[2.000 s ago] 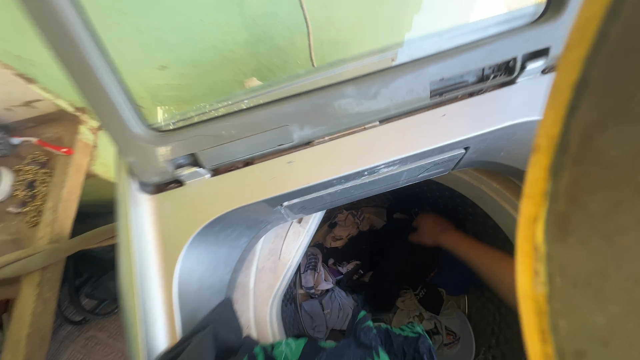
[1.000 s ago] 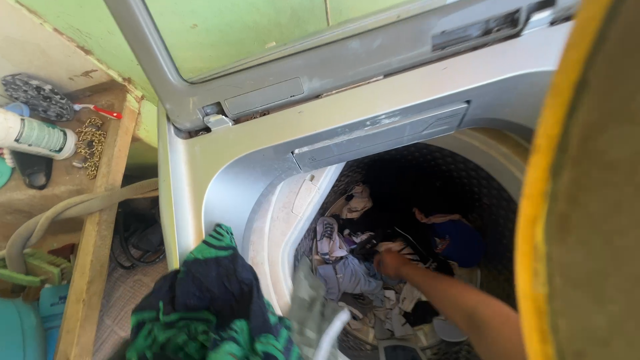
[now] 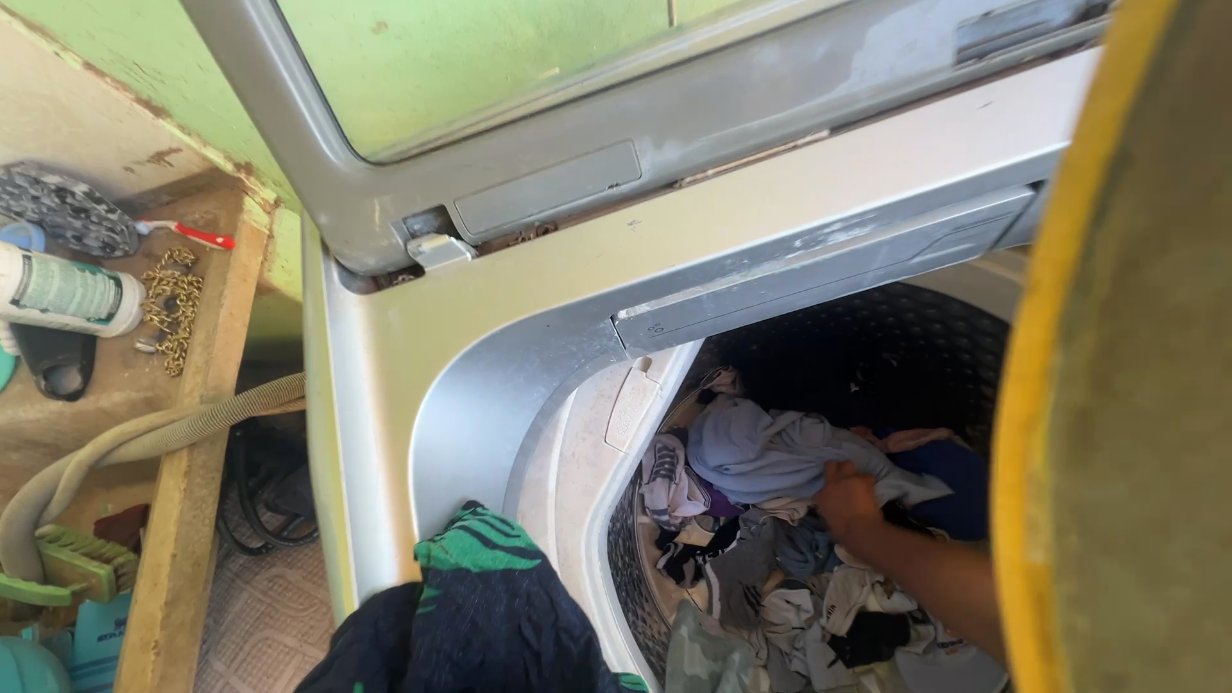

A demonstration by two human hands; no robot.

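My right hand (image 3: 852,500) reaches from the right into the drum of a top-loading washing machine, its fingers closed on the lower edge of a light grey-blue garment (image 3: 770,448). Around and under it lie mixed clothes: a dark blue cloth (image 3: 958,486), a grey piece (image 3: 743,573), white pieces with dark marks and a camouflage-patterned cloth (image 3: 707,650). Over the near left rim of the machine hangs a navy and green garment (image 3: 496,597). My left hand does not show.
The raised glass lid (image 3: 520,159) stands behind the opening. A dark surface with a yellow edge (image 3: 1035,385) covers the right side. To the left, a wooden shelf (image 3: 188,510) holds a white bottle (image 3: 72,289), a chain, a toothbrush and a brush (image 3: 87,563); a ribbed hose (image 3: 154,433) crosses it.
The grey-blue garment is now bunched on top of the pile, with my right hand at it. The navy and green garment shows lower in the view, and a grey cloth beside it is gone from the rim.
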